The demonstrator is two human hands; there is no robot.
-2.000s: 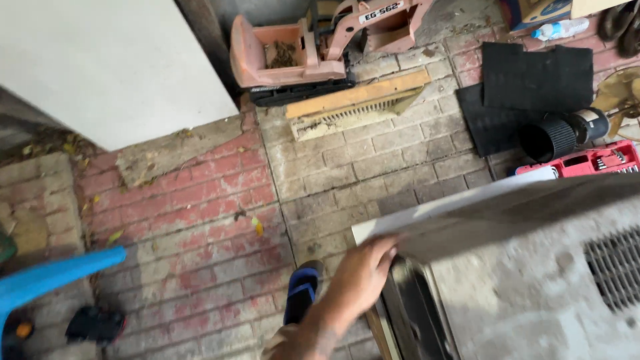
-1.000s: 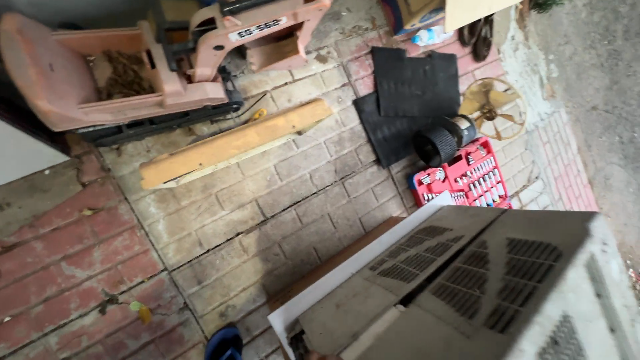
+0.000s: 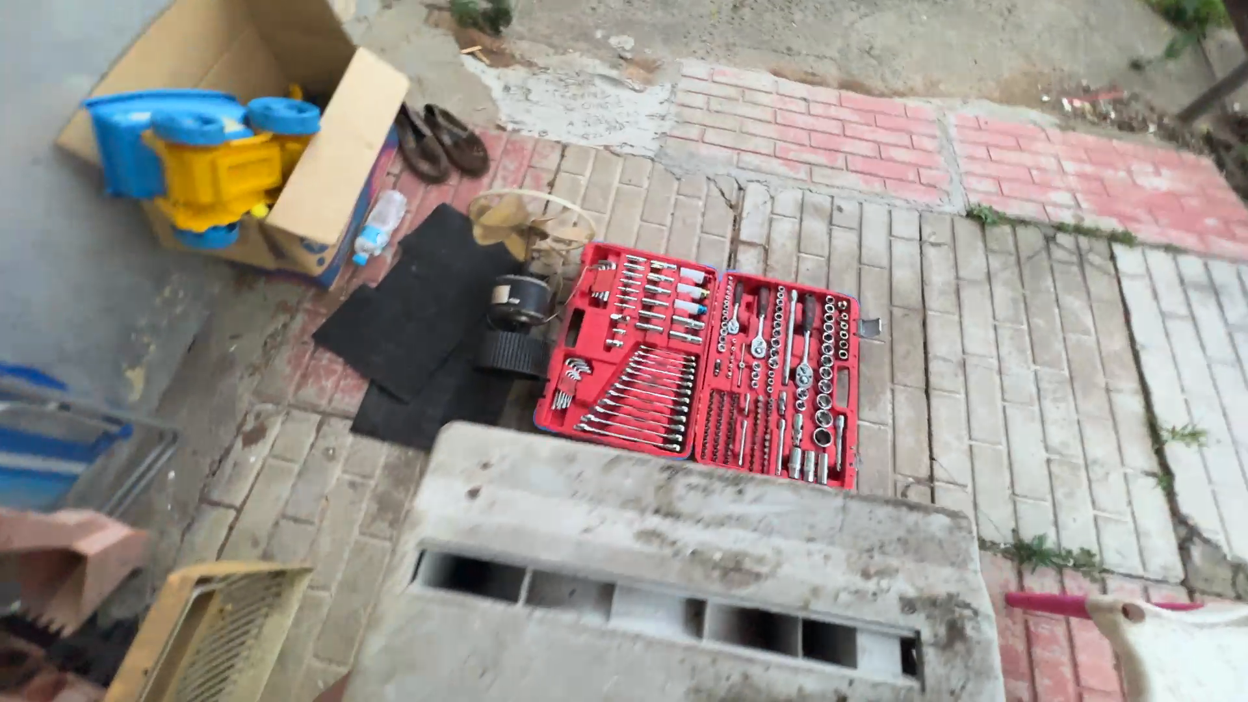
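Note:
Neither of my hands is clearly in view; only a small brownish patch shows at the bottom edge, left of the housing, and I cannot tell what it is. A dirty off-white appliance housing (image 3: 673, 546) with a long slotted opening fills the lower middle. Just beyond it lies an open red socket and wrench set (image 3: 697, 366). To the left of the set are an electric motor with a black blower wheel (image 3: 514, 353) and a tan fan blade (image 3: 502, 222), beside black mats (image 3: 414, 302).
At the upper left stands a cardboard box (image 3: 336, 146) with a yellow and blue toy truck (image 3: 219, 166). Near it lie a plastic bottle (image 3: 380, 224) and brown shoes (image 3: 441, 143). A slatted grille frame (image 3: 210, 634) is at lower left, a white plastic object (image 3: 1175, 643) at lower right.
My view has swung far round toward the tool set and the paving beyond. The hand seen at the housing's edge two seconds ago is out of clear view.

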